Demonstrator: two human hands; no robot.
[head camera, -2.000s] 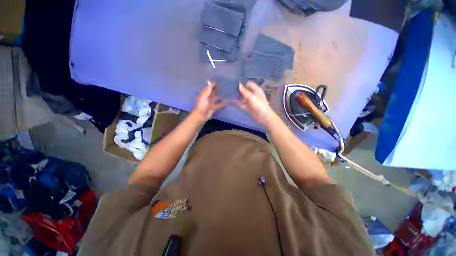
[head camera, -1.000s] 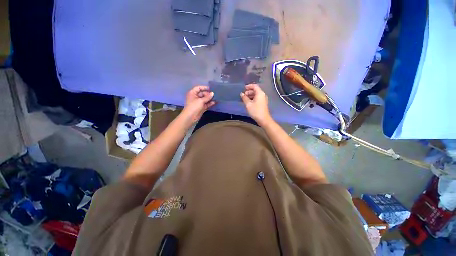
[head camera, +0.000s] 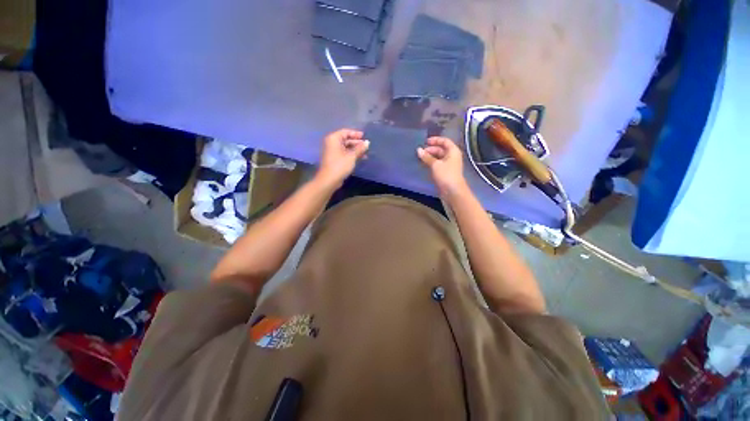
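A small dark grey fabric piece is stretched between my two hands at the near table edge. My left hand pinches its left end and my right hand pinches its right end. The steam iron rests on the table right of my right hand, its brown wooden handle uppermost. The right stack of grey pieces lies ahead of the piece. The left stack lies further left, cut off by the top edge, with white strips at its lower end.
The lilac table cover has dark marks between the held piece and right stack. The iron's whitish cord runs right. A cardboard box of scraps stands below left. A blue-edged white surface is at right.
Compared with two seconds ago, the hands are steadier and slightly farther apart, and the dark marks are more exposed. The piece stays between them. The view has shifted; the iron and stacks remain in place.
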